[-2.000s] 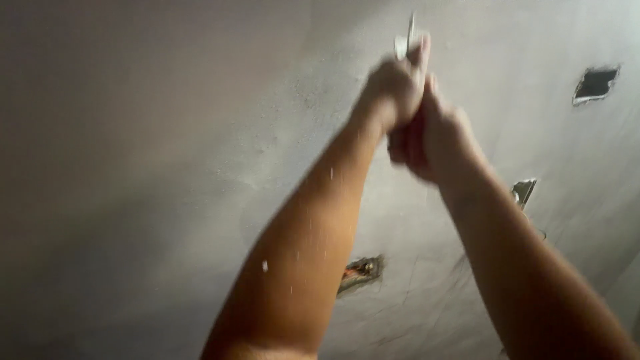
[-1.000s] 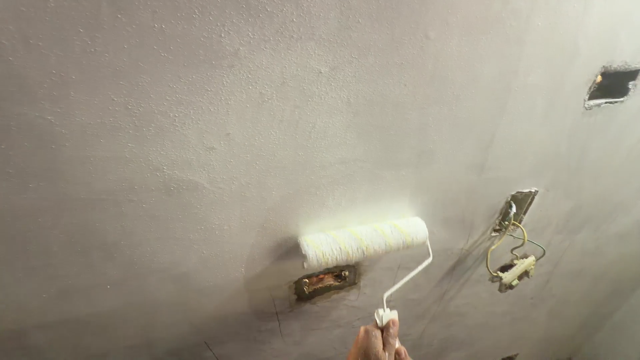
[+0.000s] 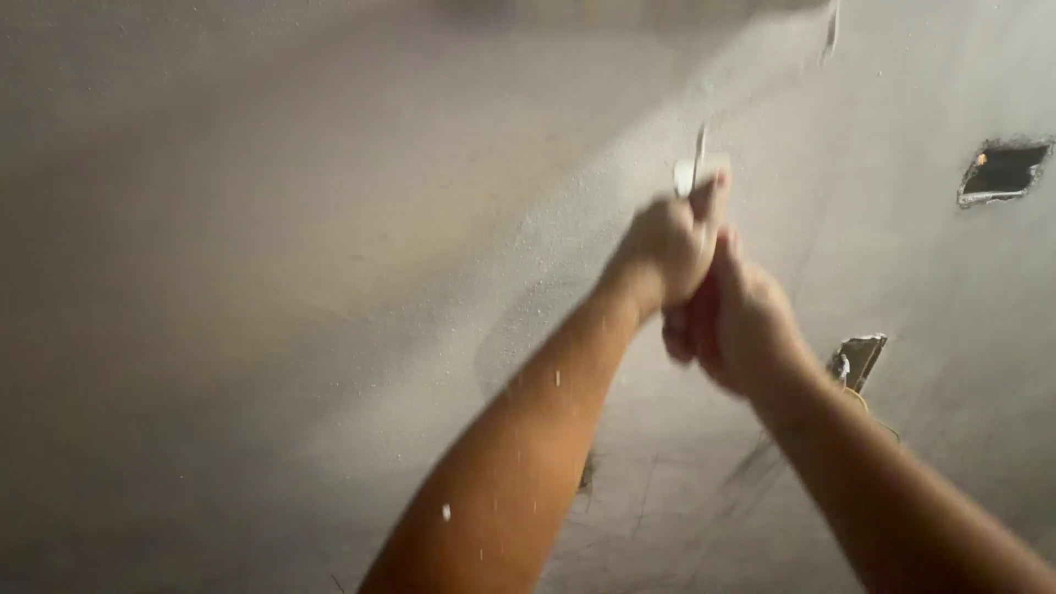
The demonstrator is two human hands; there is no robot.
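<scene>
Both arms reach up the grey plastered wall, blurred by motion. My left hand is closed around the handle of a paint roller, the upper of the two hands. Just below it, my right hand grips the same handle, most of which the fingers hide. A white part of the roller's handle and a thin metal rod show above the left hand. Part of the roller frame seems to show near the top edge. The roller sleeve itself cannot be made out clearly. White specks dot the left forearm.
A rectangular box opening is cut in the wall at the right. Lower down, another recess has a yellow wire hanging from it. A third recess is mostly hidden behind the left forearm.
One second ago the roller lay across the wall just above a box recess, with one hand seen low on its handle. Now both hands are high in view, and the roller has moved up.
</scene>
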